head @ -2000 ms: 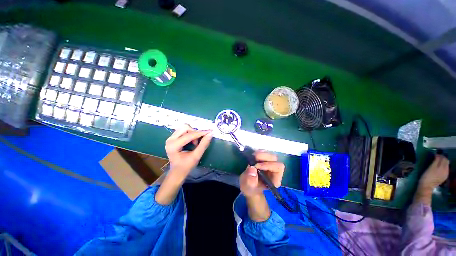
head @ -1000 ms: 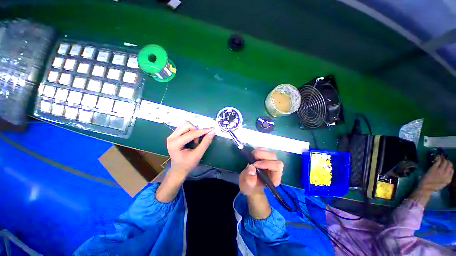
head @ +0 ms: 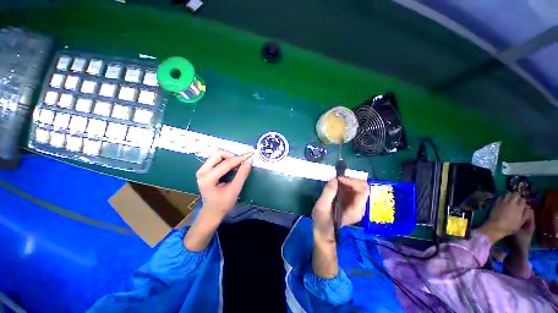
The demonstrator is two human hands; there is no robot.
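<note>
My right hand (head: 340,206) is closed around a black soldering iron (head: 339,177), whose tip points up into the round jar with amber contents (head: 336,126). My left hand (head: 221,182) has thumb and forefinger pinched near the left edge of the white-rimmed round dish (head: 272,147). Something small and pale shows at those fingertips, too small to make out. The dish holds dark and silvery bits and lies on a long white strip (head: 306,168). A small dark round part (head: 315,152) lies right of the dish.
A blister tray of white squares (head: 95,110) and a green spool (head: 177,76) are at left. A black fan (head: 380,125) stands beside the jar. A blue bin with yellow pieces (head: 407,211) and a black station (head: 477,183) are at right. Another person's hand (head: 506,217) works beyond.
My right hand has moved right, taking the iron's tip from the dish to the amber jar. My left hand has stayed by the dish. The other person's hands have come closer together.
</note>
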